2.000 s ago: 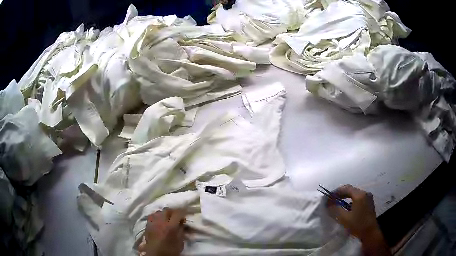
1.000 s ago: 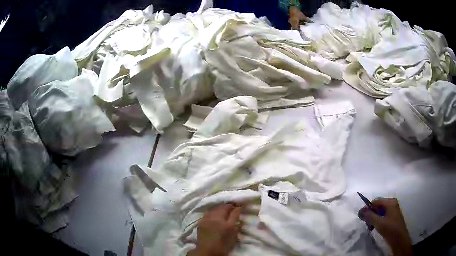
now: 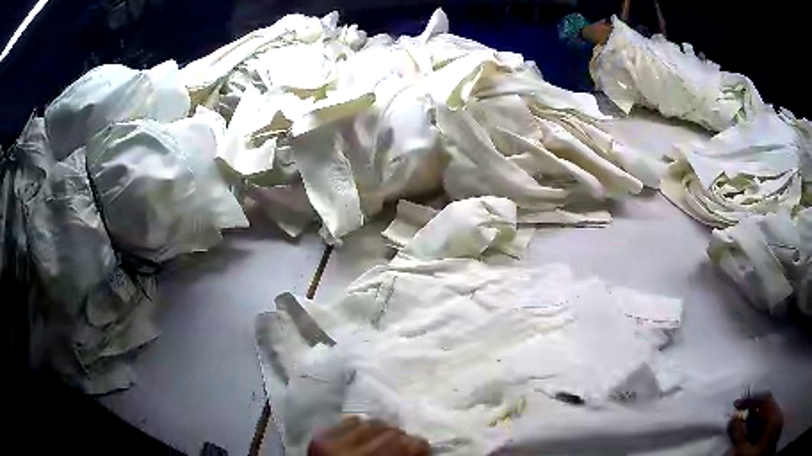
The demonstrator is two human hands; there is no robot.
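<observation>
The off-white garment [image 3: 463,312] lies spread and wrinkled on the table, with stitched seams and a squarish hemmed end at its right. A small dark label [image 3: 568,398] shows near its lower middle, blurred. My left hand [image 3: 367,438], cut off by the bottom edge, has its fingers curled on the garment's near part. My right hand [image 3: 755,426] is at the lower right beside the garment's edge, closed around the thread snips; only their small tips [image 3: 746,392] show above the fingers.
Heaped off-white cloth [image 3: 392,134] lies across the back of the white table [image 3: 196,334]. Bundled pale garments [image 3: 156,187] stand at the left, and more piles [image 3: 739,169] at the right. Another person's hand [image 3: 596,33] is at the far side by a cloth bundle.
The view has turned, so the scene sits further right and lower. The garment's label part is flatter and nearer me. At the far side, a cloth bundle has been raised beside the other person's hand.
</observation>
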